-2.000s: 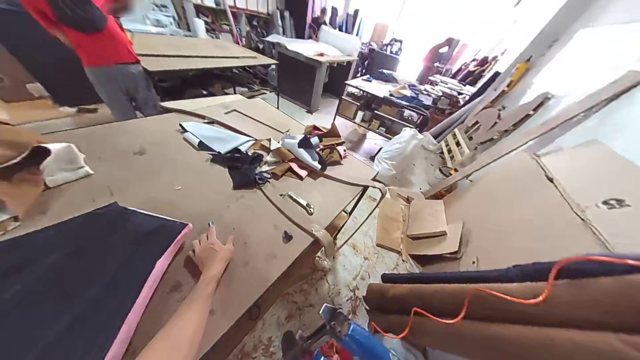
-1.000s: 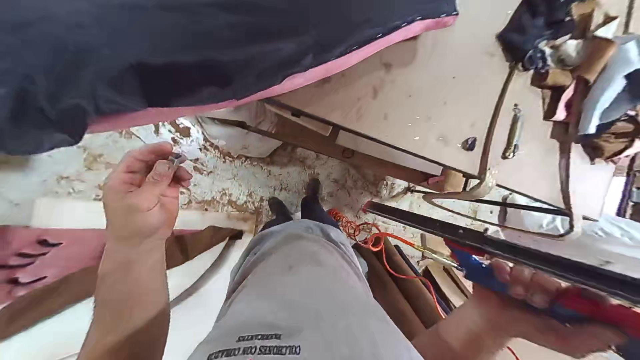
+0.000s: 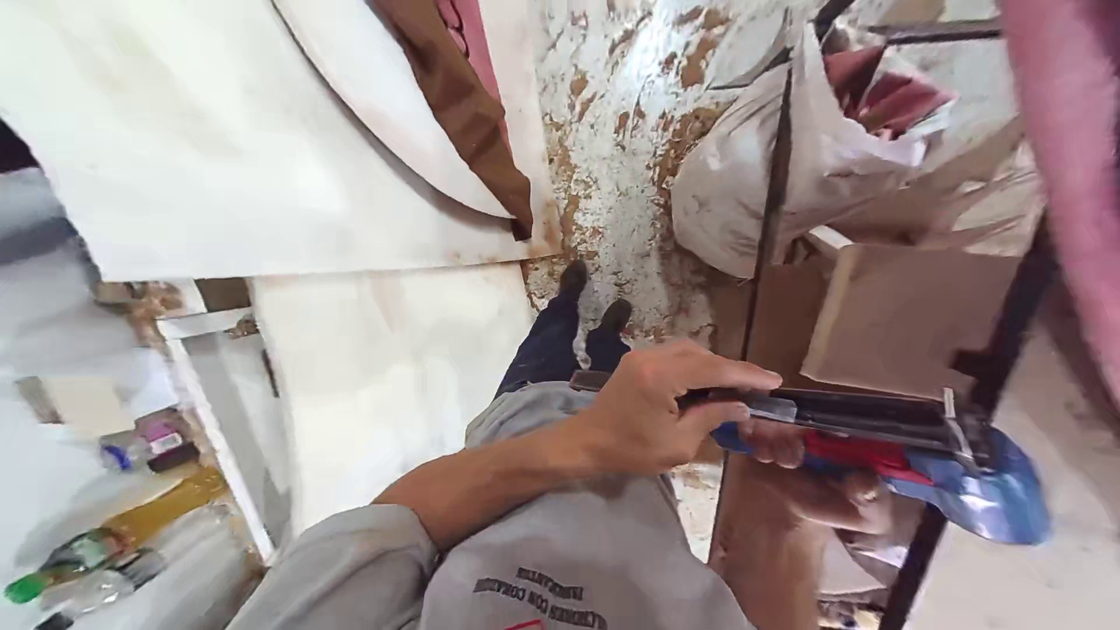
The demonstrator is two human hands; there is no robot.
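Observation:
A blue and red pneumatic staple gun (image 3: 997, 490) lies across the view at the lower right, its long dark magazine (image 3: 875, 411) turned upward. My right hand (image 3: 814, 481) is wrapped around its red and blue grip from below, partly hidden behind the tool. Over the magazine's left end, my left hand (image 3: 661, 402) pinches a short grey metal strip (image 3: 772, 406), which looks like a strip of staples, between thumb and fingers. The strip lies at the magazine; how far inside it sits I cannot tell.
Pale boards (image 3: 402, 385) with brown fabric (image 3: 472, 131) on them stand at the left. A white sack (image 3: 735, 184) of scraps and a cardboard piece (image 3: 910, 315) are under the table frame at the right. Pink fabric (image 3: 1063, 175) hangs at the right edge. Bottles (image 3: 87, 560) stand lower left.
My left hand has come from the left side over to the staple gun in my right hand. Two seconds ago it was flat on the table beside the dark fabric. The view has swung.

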